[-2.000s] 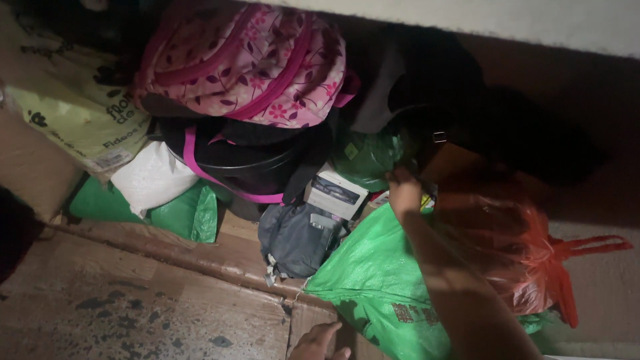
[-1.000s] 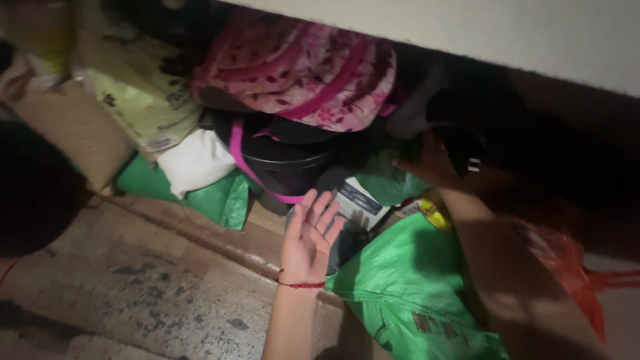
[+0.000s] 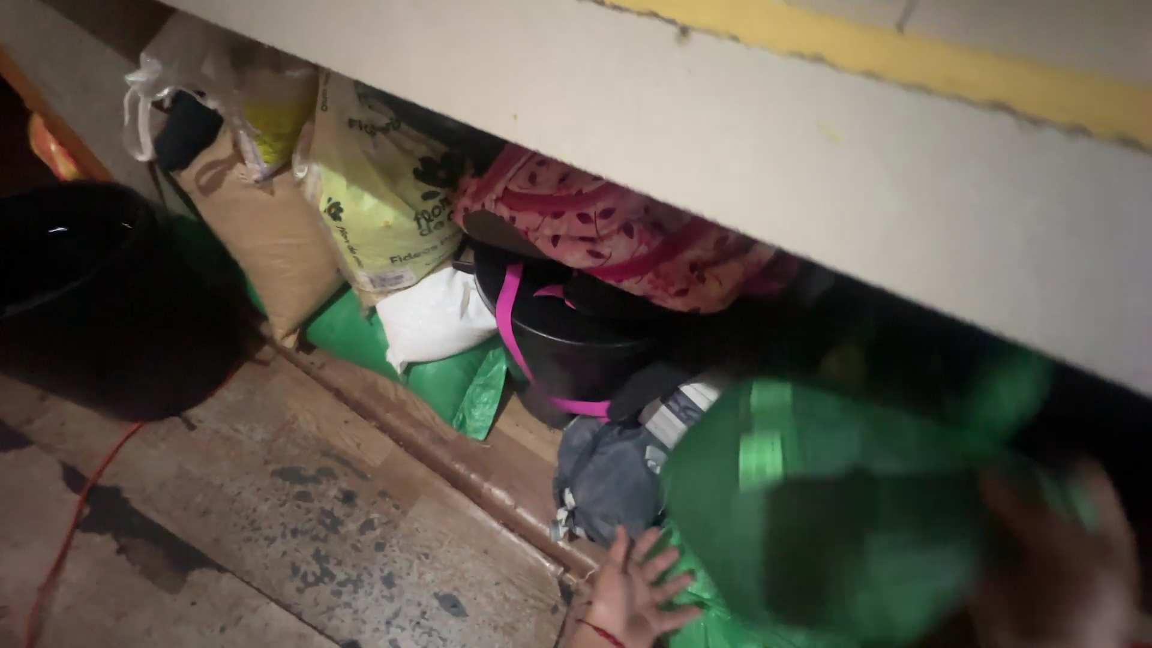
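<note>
At the lower right my right hand (image 3: 1057,558), blurred by motion, is shut on a dark green plastic bag (image 3: 828,513); what the bag holds cannot be made out. My left hand (image 3: 634,589), with a red string at the wrist, holds nothing and has its fingers spread. It is just below a grey cloth bag (image 3: 607,481) and beside a bright green plastic bag (image 3: 706,607). Behind the grey bag is a black lidded pot (image 3: 576,355) with a pink strap around it. A pink patterned backpack (image 3: 621,229) rests above the pot.
A white ledge (image 3: 720,117) overhangs the bags. To the left are a yellow printed plastic bag (image 3: 387,198), a brown sack (image 3: 261,243), a white sack (image 3: 436,315) and a green sack (image 3: 450,382). A large black container (image 3: 108,306) stands at far left, near a red cord (image 3: 76,513).
The dark green bag, among the things under the ledge earlier, is now lifted out in my right hand. The view has shifted left, bringing the black container into sight.
</note>
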